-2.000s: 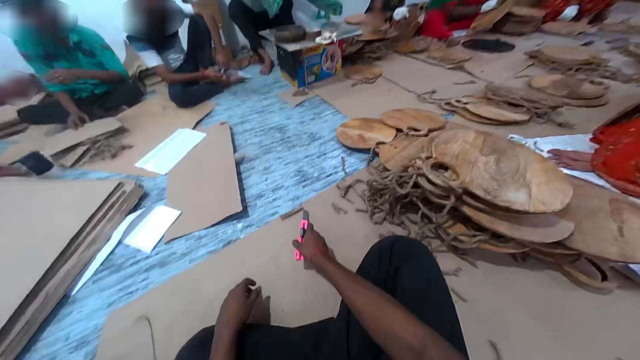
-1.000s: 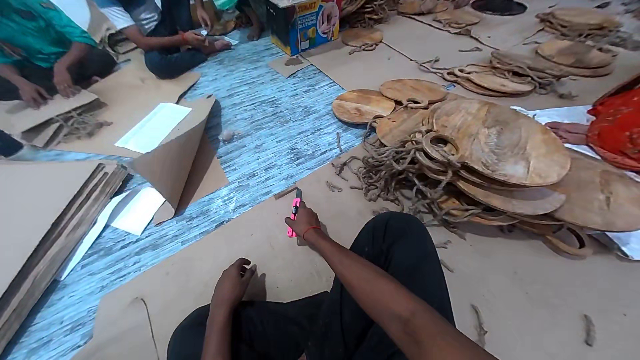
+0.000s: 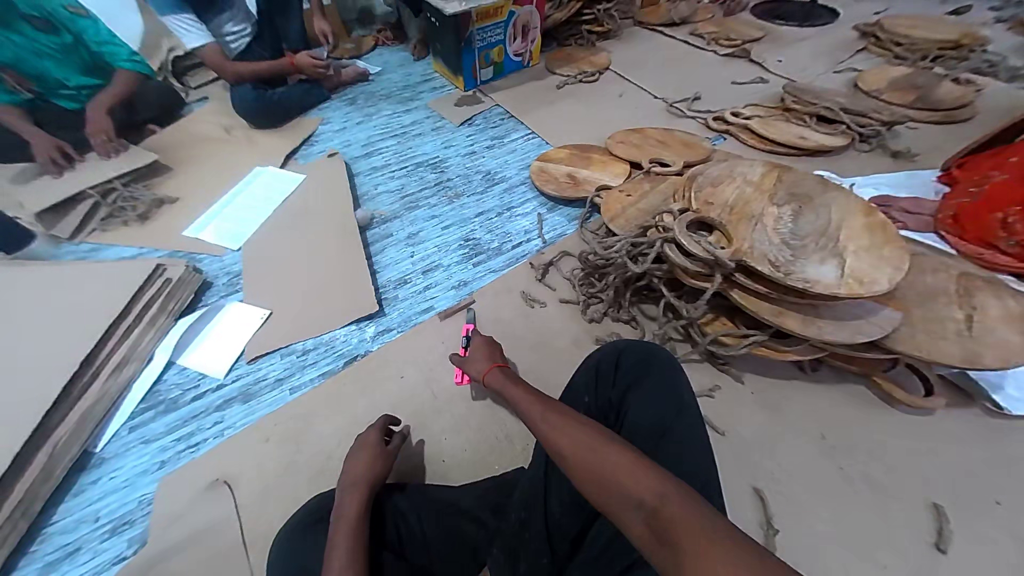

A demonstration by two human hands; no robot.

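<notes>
A pink utility knife (image 3: 465, 352) is in my right hand (image 3: 483, 357), its blade end pointing away from me, low over a brown cardboard sheet (image 3: 320, 448). Just beyond the blade lies a small brown strip (image 3: 456, 309) at the sheet's edge. My left hand (image 3: 374, 452) rests near my left knee with fingers loosely curled and nothing seen in it. To the right of my right hand stands a pile of round wooden boards (image 3: 800, 224) with ring handles, and tangled brown rope ties (image 3: 632, 280) hang from its near side.
Stacked cardboard sheets (image 3: 72, 344) lie at the left, with white papers (image 3: 220, 340) and a loose cardboard piece (image 3: 308, 264) beside them. A printed box (image 3: 488, 44) stands at the back. Other people sit at the upper left; a person in red sits at the right edge.
Two seconds ago the knife was in my right hand too. The loose cardboard piece at the left lifted and bent one second ago and now lies flatter. The view has tilted downward.
</notes>
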